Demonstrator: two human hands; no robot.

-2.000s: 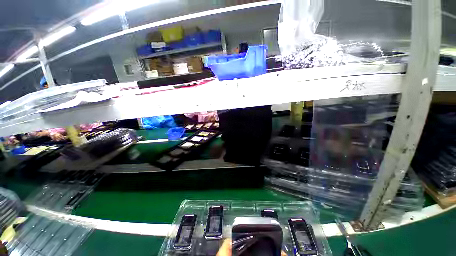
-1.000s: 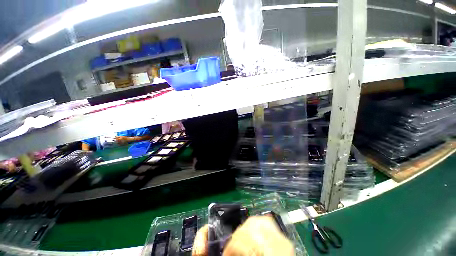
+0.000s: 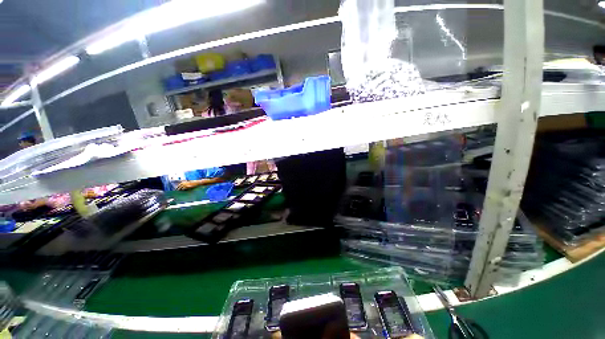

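Observation:
A black phone housing with a pale, shiny top edge (image 3: 314,321) is held up close to me, in front of the clear blister tray (image 3: 255,285). Only a sliver of my right hand's fingers (image 3: 353,336) shows at its lower right edge, cut off by the picture's bottom. My left hand cannot be made out. Several black phones sit in the tray's pockets, one of them at the right (image 3: 394,312). The scissors (image 3: 468,329) lie right of the tray, black loops towards me, blades pointing away across the pale edge.
A white upright post (image 3: 507,165) stands behind the bench's pale edge, right of the tray. Stacked filled trays (image 3: 424,242) are behind it, and stacked trays on a brown board (image 3: 574,179) at the right. The white shelf (image 3: 292,137) crosses above, with a blue bin (image 3: 295,99).
The view swung right, then partly back left. The hand seen over the tray a second ago has dropped almost out of the picture. The held phone now shows its pale top edge; more tray phones are visible.

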